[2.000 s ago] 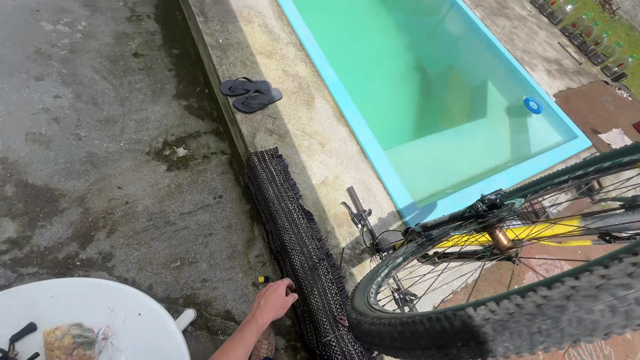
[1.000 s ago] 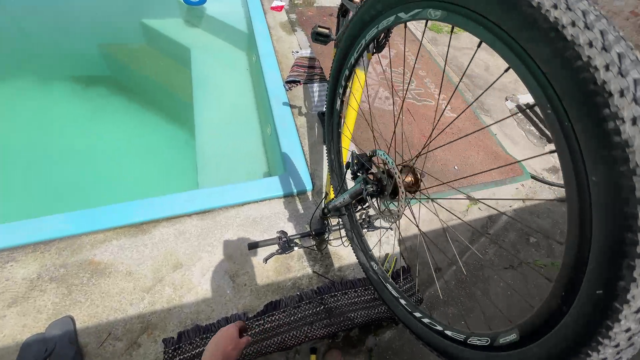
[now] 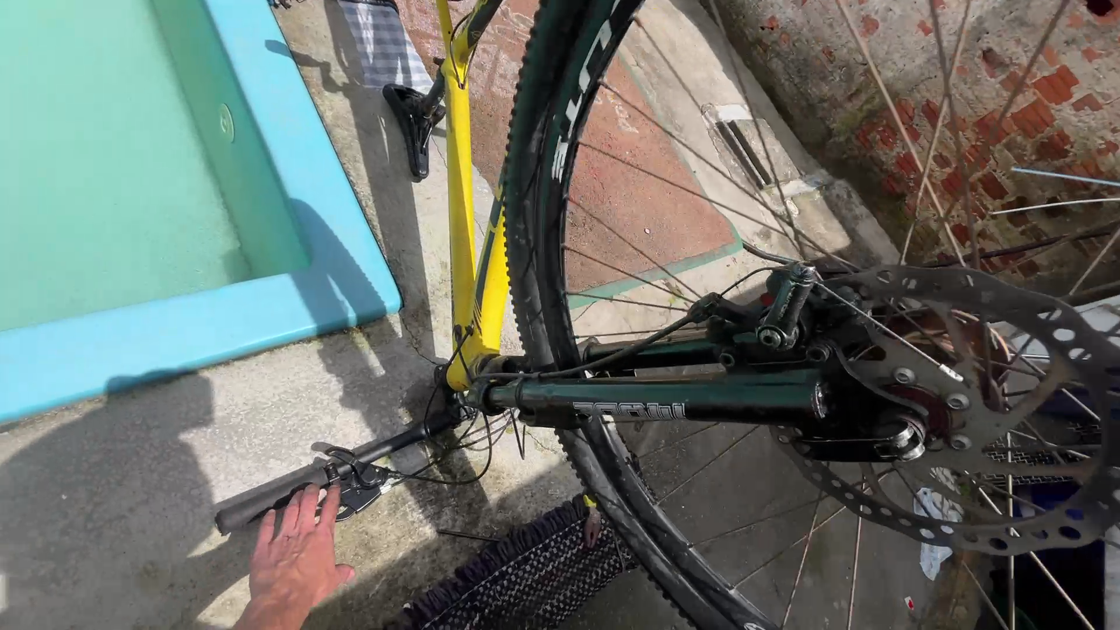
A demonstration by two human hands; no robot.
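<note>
My left hand (image 3: 297,542) reaches in at the lower left, back up, thumb apart and fingers extended over the brake lever (image 3: 354,490) beside the black handlebar grip (image 3: 271,503). Whether the fingertips press on it I cannot tell. The handlebar belongs to an upside-down bicycle with a yellow frame (image 3: 461,175). Its black fork leg (image 3: 700,398), disc rotor (image 3: 1076,420) and front tyre (image 3: 534,175) fill the middle and right. My right hand is not plainly visible. A small yellow and skin-toned shape (image 3: 591,521) by the tyre is unclear.
A pool with a light-blue rim (image 3: 350,306) lies at the left. A dark woven fringed mat (image 3: 534,569) is on the ground below the wheel. A brick-patched wall (image 3: 989,131) stands at upper right, and a checked cloth (image 3: 381,44) lies at the top.
My left hand has gone from the woven mat to the handlebar grip and brake lever. The view has swung toward the bicycle, and its wheel and fork now appear much closer.
</note>
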